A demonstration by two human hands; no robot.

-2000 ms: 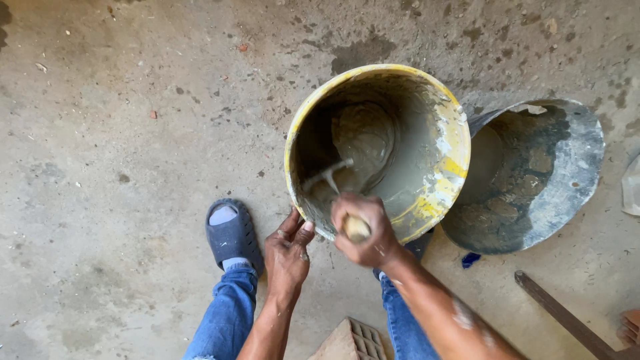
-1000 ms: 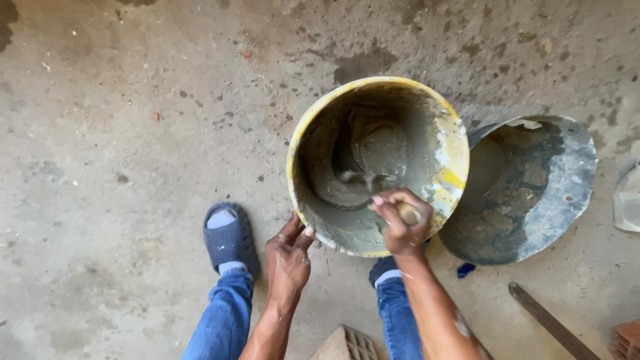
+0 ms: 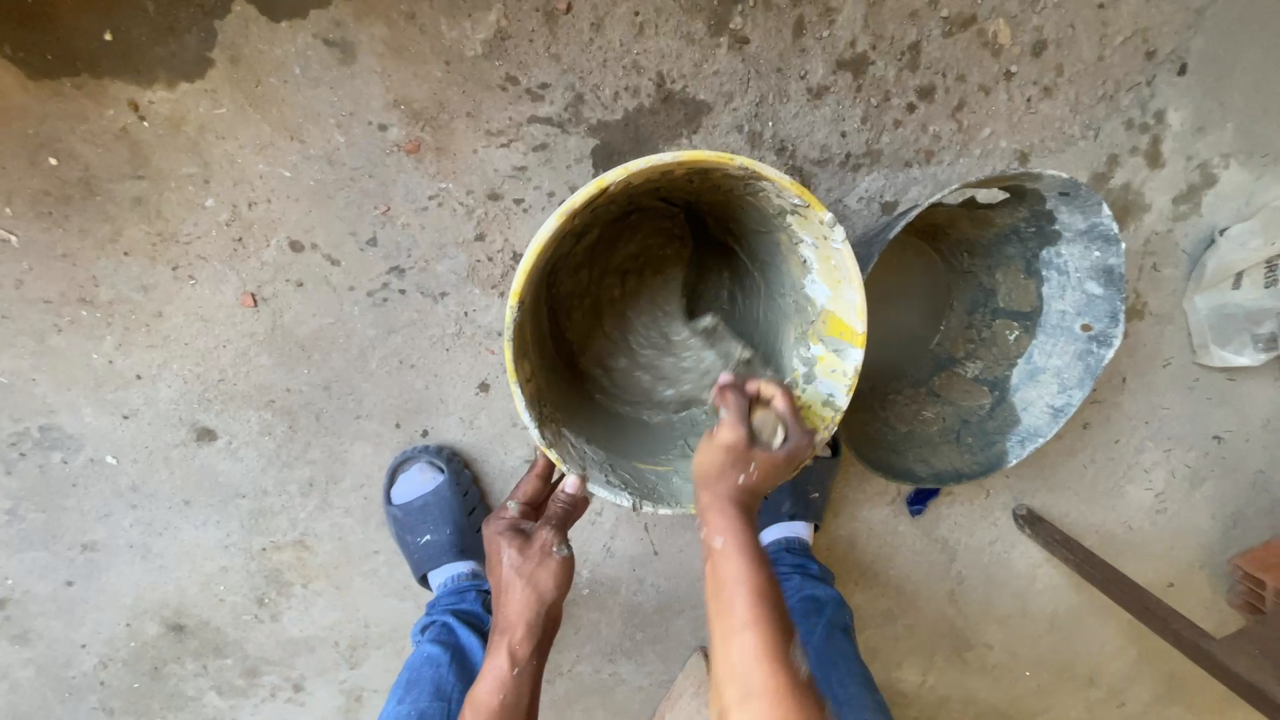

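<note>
A yellow-rimmed bucket point(image 3: 845, 300), caked with grey paste, stands on the concrete floor. My left hand point(image 3: 535, 535) grips its near left rim, thumb on the outer edge. Inside the near right of the bucket, my right hand point(image 3: 755, 435) is closed on the wooden handle point(image 3: 768, 425) of a trowel, whose metal part point(image 3: 725, 340) is blurred and partly sunk in the paste. Wet grey mortar point(image 3: 640, 330) lies in the bucket, its surface smeared in curved streaks. The trowel blade's shape is hidden.
A dark, worn bucket point(image 3: 1070, 330) with watery contents is close beside it on the right. A whitish plastic bag point(image 3: 1235, 300), a dark bar point(image 3: 1120, 590) and a reddish brick point(image 3: 1260, 575) are farther right. My slippered foot point(image 3: 435, 510) is left of the bucket, the other partly under its near edge.
My right hand has moved about over the bucket with the trowel, and the mortar's surface has shifted. My left hand has stayed on the rim.
</note>
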